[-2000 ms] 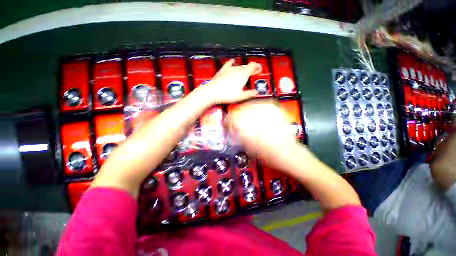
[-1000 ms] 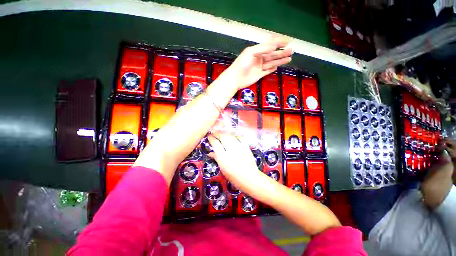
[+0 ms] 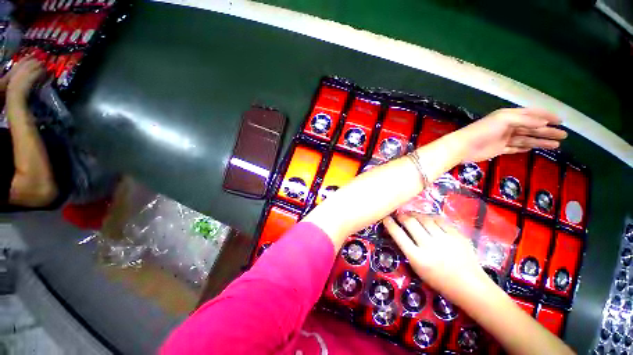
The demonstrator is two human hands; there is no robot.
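Note:
Red housings point(image 3: 532, 253) lie in rows in a black tray point(image 3: 585, 229); most bear a black-and-silver disc, and one at the upper right shows a bare pale circle point(image 3: 574, 211). A clear carrier sheet point(image 3: 461, 208) with discs point(image 3: 381, 292) lies over the middle and lower housings. My left hand point(image 3: 517, 133) is over the tray's upper right part, fingers extended, with nothing visible in it. My left forearm crosses the tray and hides some housings. My right hand point(image 3: 432, 247) lies low over the sheet, fingertips near my left forearm; whether it pinches film or a disc cannot be told.
A dark brown-red smartphone point(image 3: 255, 151) lies left of the tray. A box with crumpled clear film point(image 3: 156, 239) is below the bench's near edge. Another person's arm point(image 3: 29, 149) and another tray point(image 3: 64, 29) are at upper left. A disc sheet point(image 3: 620, 295) is cut off at right.
The view has swung left, so the tray appears further right and tilted, and the other person's arm shows at left. My left hand stays over the upper row, my right over the sheet.

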